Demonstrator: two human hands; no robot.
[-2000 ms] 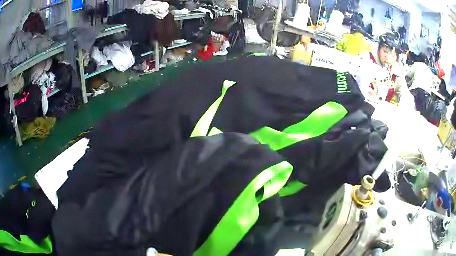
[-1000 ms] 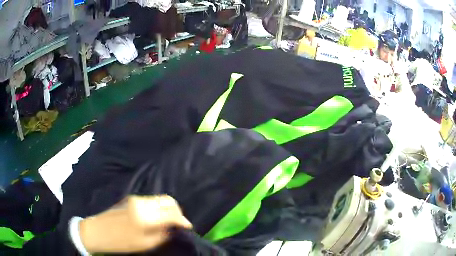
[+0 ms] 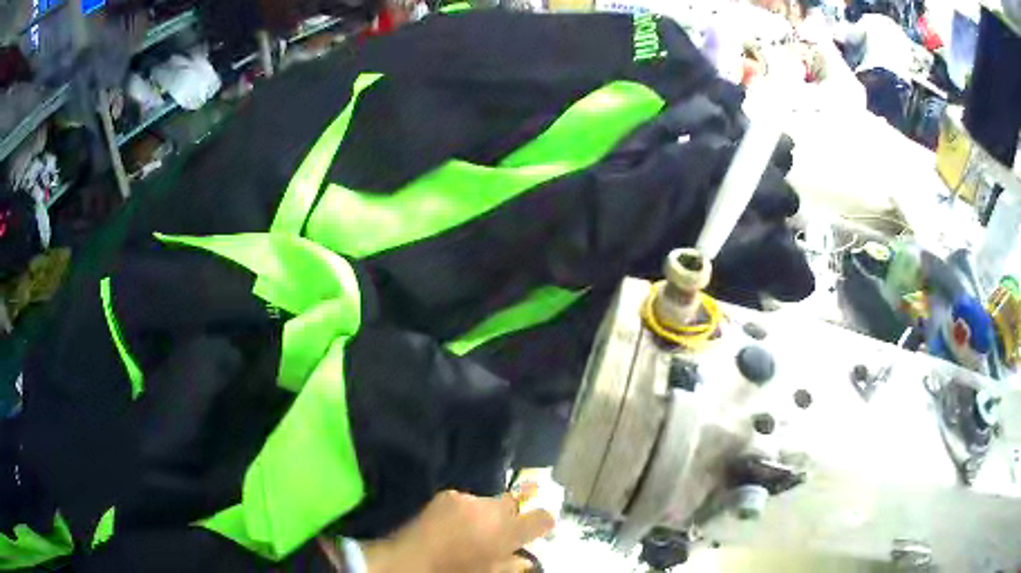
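Black garments (image 3: pixel 470 101) with bright green panels (image 3: pixel 420 207) lie in a large pile over the left and middle of the view. A wide twisted green panel (image 3: pixel 302 459) lies at the near side. My left hand (image 3: pixel 459 537), with a white band at the wrist, is at the bottom edge, partly cut off. It is beside the near edge of the black cloth, left of the cream-white sewing machine head (image 3: pixel 739 414). Its fingers point right; whether they grip cloth cannot be told. The needle area is hidden. My right hand is out of the picture.
A brass post (image 3: pixel 685 274) with a yellow ring stands on the machine head. Shelves of cloth (image 3: pixel 168 84) are at the far left. Small green lettering (image 3: pixel 647 39) shows at the pile's far end. A blue and white item (image 3: pixel 957 319) lies behind the machine at right.
The view has shifted right and down. My left hand has moved right, from over the cloth to beside the machine head. The near garment is rearranged, its green panel now twisted and further left.
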